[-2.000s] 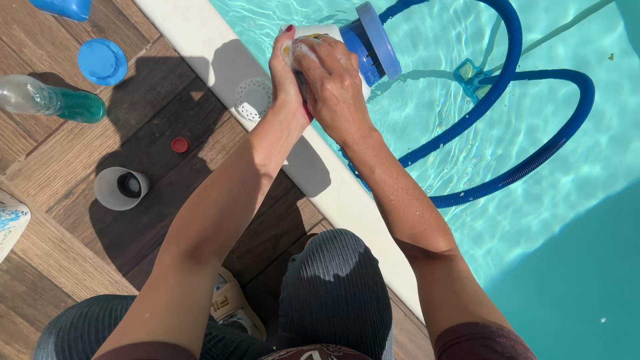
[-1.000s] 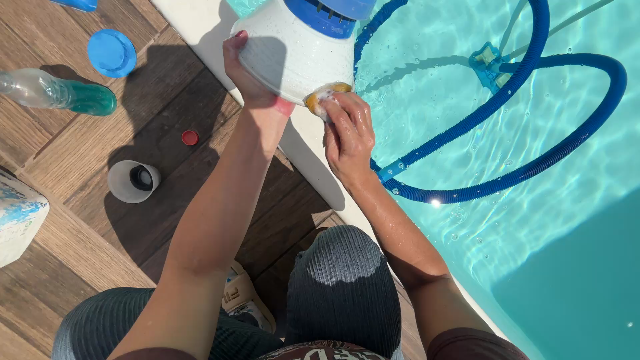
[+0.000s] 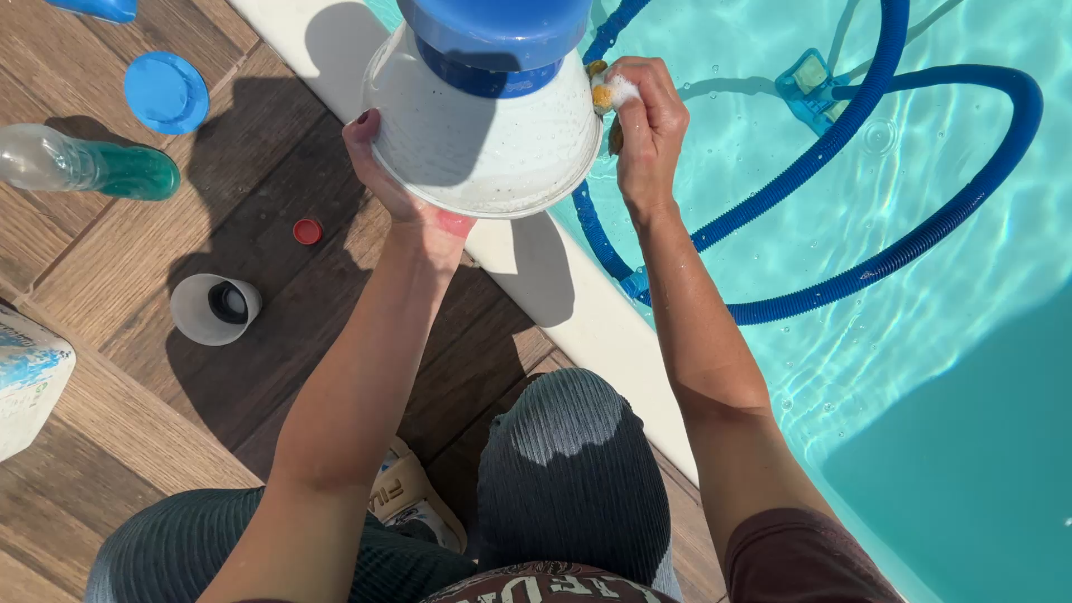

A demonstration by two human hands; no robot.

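My left hand (image 3: 385,172) grips the lower left rim of a white plastic cone-shaped housing (image 3: 536,142), its thumb on the outside and its other fingers hidden beneath. A blue plastic collar (image 3: 502,29) tops the housing and runs out of the frame. At the housing's right edge, my right hand (image 3: 653,126) pinches a yellow and dark sponge (image 3: 601,96) covered with white foam. The sponge touches or nearly touches the housing's side.
On the wood-look deck lie a bottle of green liquid (image 3: 126,170), a blue lid (image 3: 166,92), a red cap (image 3: 307,231), a translucent cup (image 3: 197,314) and a white container (image 3: 25,381). Beyond the pale pool edge (image 3: 615,368), a blue ribbed hose (image 3: 921,226) loops through the water.
The housing has tilted, so its broad white side now faces me. My hands, close together on it two seconds ago, are apart; the right one has moved with the sponge to its right edge.
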